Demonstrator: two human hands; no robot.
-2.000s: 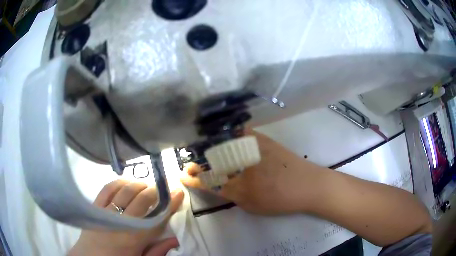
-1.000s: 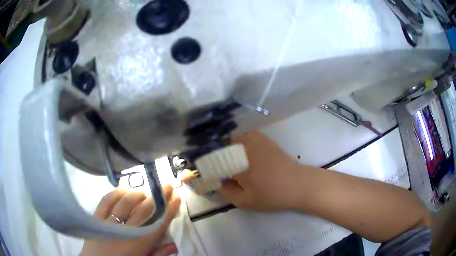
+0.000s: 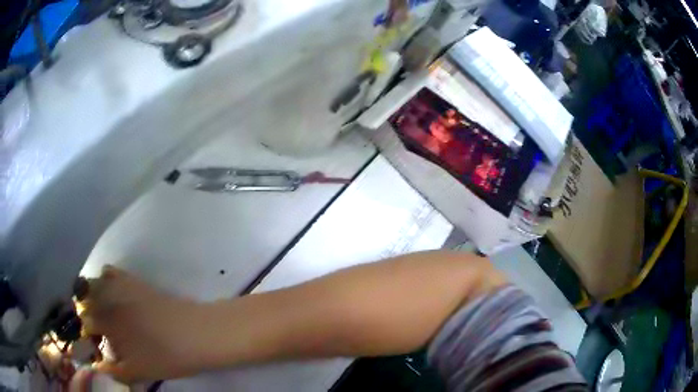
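The sewing machine head (image 3: pixel 84 115) fills the upper left, its needle area lit at the lower left edge. My right hand (image 3: pixel 134 325) is beside the lit metal parts there. Its fingers are blurred, and I cannot tell whether they hold anything. My left hand is out of the picture. The white cloth cannot be made out. Silver thread snips (image 3: pixel 249 180) with a reddish tail lie on the white machine bed (image 3: pixel 191 237).
A phone (image 3: pixel 467 149) with a red picture lies in an open white box at the upper right. An open cardboard box (image 3: pixel 601 222) with a yellow strap or rim stands beyond it. A striped sleeve (image 3: pixel 505 344) covers my upper arm.
The view has swung to the right, so the needle area has shifted to the left edge. My left hand and the cloth have left the picture. The phone and cardboard box show more fully.
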